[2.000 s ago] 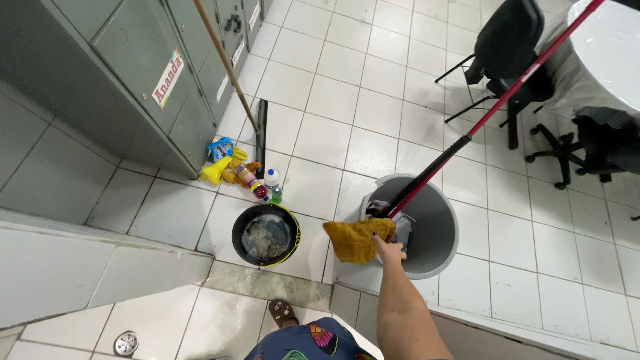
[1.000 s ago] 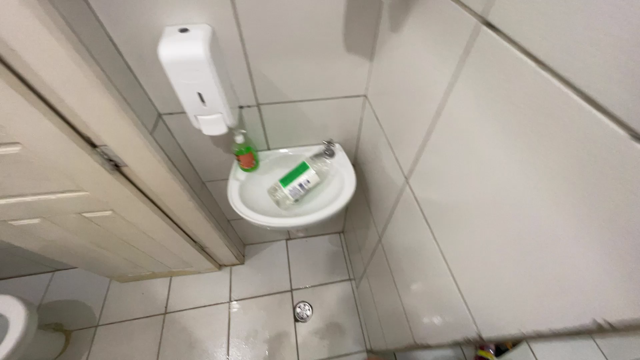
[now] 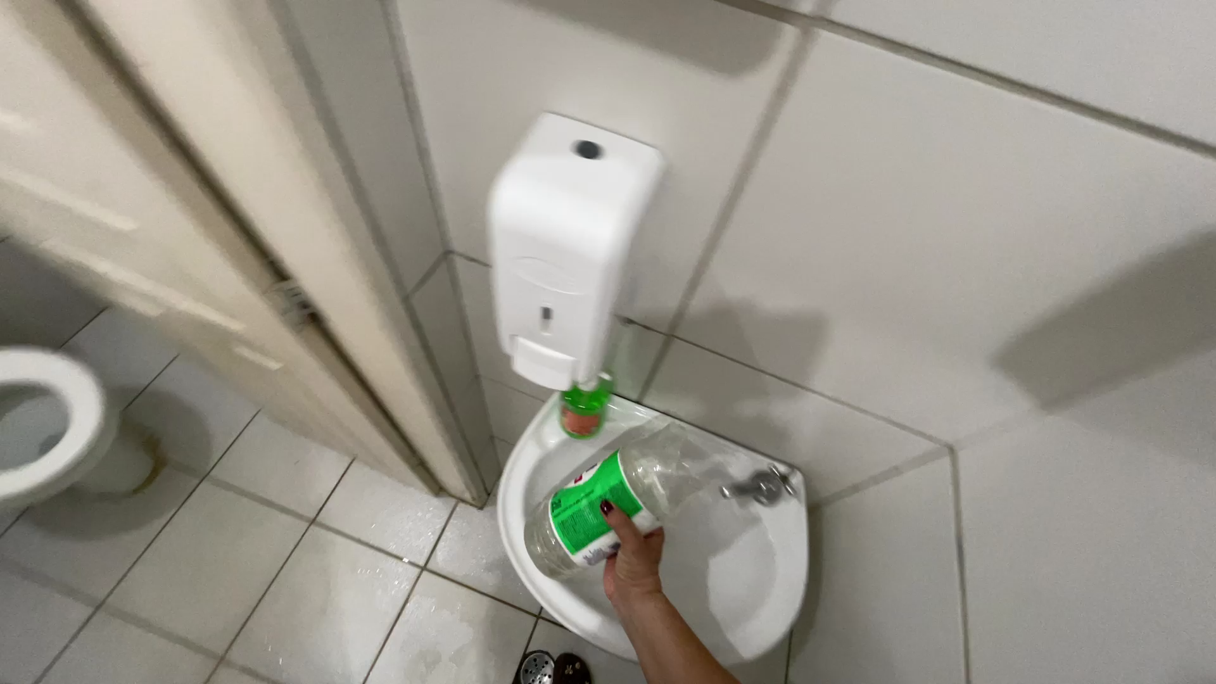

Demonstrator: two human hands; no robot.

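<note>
My right hand [image 3: 635, 560] grips a clear plastic bottle [image 3: 608, 503] with a green and white label. The thumb lies over the label; the other fingers are mostly hidden behind the bottle. The bottle is tilted over the basin of a small white corner sink [image 3: 655, 622], its narrower end toward the metal tap [image 3: 760, 486]. A green soap bottle [image 3: 584, 408] with an orange label stands on the sink's back left rim, partly hidden by the white wall dispenser [image 3: 560, 247]. My left hand is out of view.
A beige door [image 3: 180, 228] and its frame stand at the left, with a white toilet [image 3: 90, 427] beyond. Tiled walls meet behind the sink. Below it, a round floor drain [image 3: 537, 667] lies beside a dark shoe tip [image 3: 572, 669] on the wet-looking tiles.
The view has moved from the grey bucket and yellow cloth to the sink. One second ago the clear bottle lay in the basin with no hand on it; now my right hand holds it.
</note>
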